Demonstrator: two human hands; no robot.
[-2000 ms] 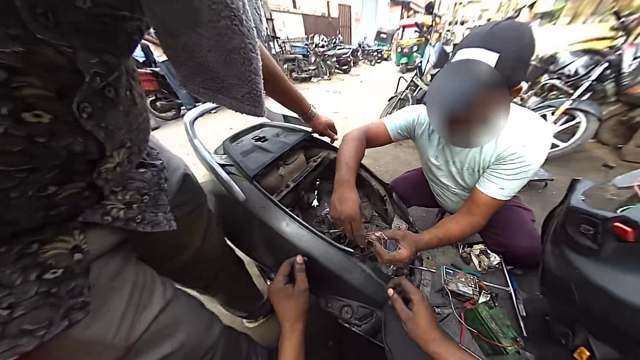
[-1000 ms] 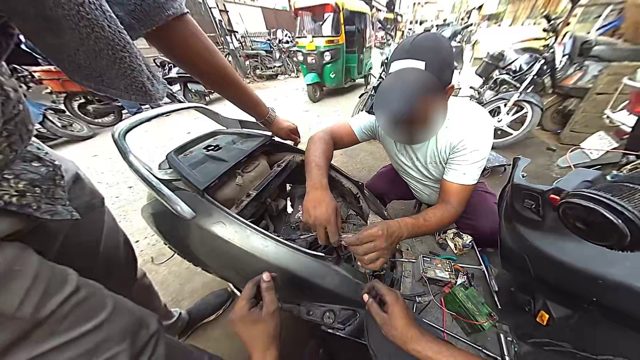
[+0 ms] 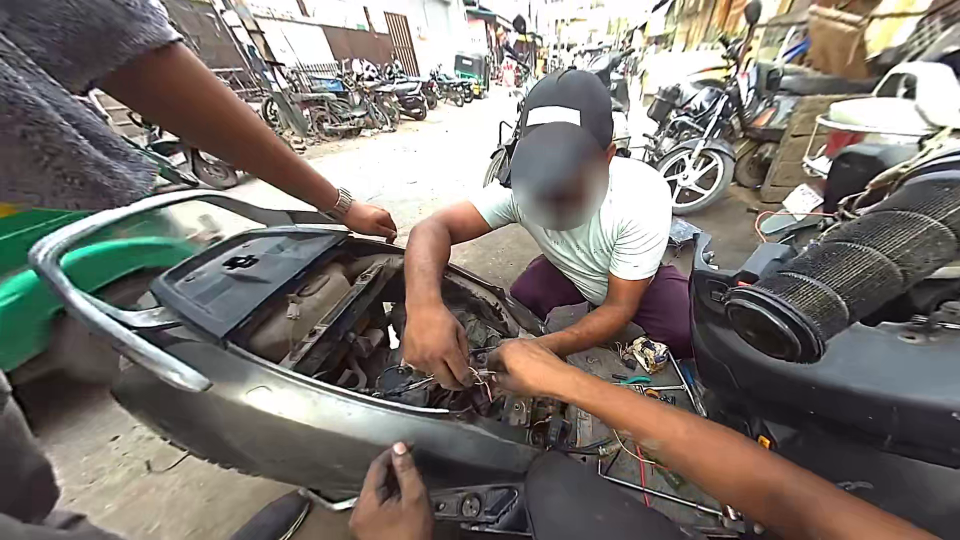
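Note:
My left hand (image 3: 394,495) is beside the scooter's dark side panel (image 3: 322,427), fingers loosely bent and thumb up, with nothing visible in it. My right hand (image 3: 525,367) reaches across to thin stripped wires (image 3: 480,377) over the scooter's uncovered engine bay. Its fingers are bent at the wires, but its fingertips are not clear enough to show a grip. A crouching co-worker's hand (image 3: 439,349) touches the same wires from the left; the co-worker's other hand is mostly hidden behind mine.
Another person's hand (image 3: 371,220) rests at the bay's far edge. A metal grab rail (image 3: 112,330) curves around the scooter's rear. Tools and loose wires lie on the footboard (image 3: 592,420). A dark scooter body (image 3: 832,375) stands at right; parked motorcycles (image 3: 697,161) are behind.
My right hand has moved from the near side of the scooter up and forward to the wires, in front of the co-worker's hand. The green auto-rickshaw from a second ago has left its spot on the road.

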